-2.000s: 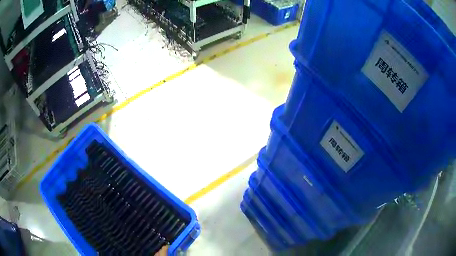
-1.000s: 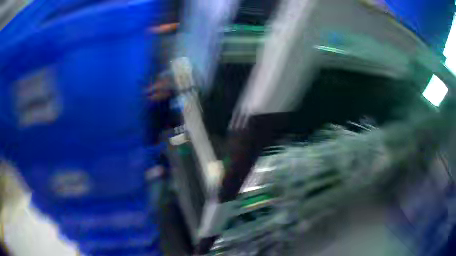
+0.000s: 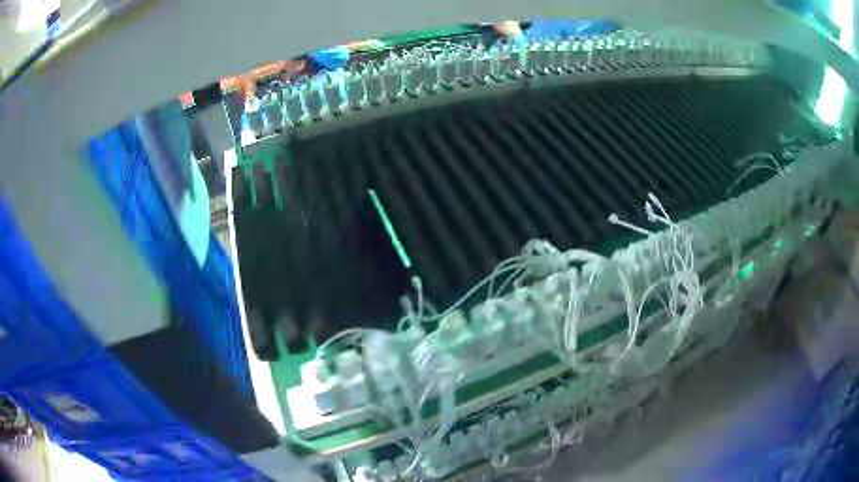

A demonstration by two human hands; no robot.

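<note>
A slotted rack shelf (image 3: 565,160), long, dark and ribbed with parallel grooves, fills the middle of the view. A thin bright green line (image 3: 390,229) shows near its left end; I cannot tell if it is a device's edge or a glint. White chargers (image 3: 509,315) with tangled white charging cables (image 3: 683,292) run along the near edge. Another row of white chargers (image 3: 396,80) lines the far edge. Neither my left hand nor my right hand can be made out.
A pale rack frame (image 3: 104,226) crosses the left and top. Blue bins (image 3: 71,377) stand at the left. More chargers and cables (image 3: 527,438) lie on a tier below. Small skin-coloured patches show beyond the far edge. The lower right is blurred.
The view has turned from the floor bin of dark devices and the blue bin stack, through a blurred swing, to the rack shelf. The hand part seen at the bin is gone.
</note>
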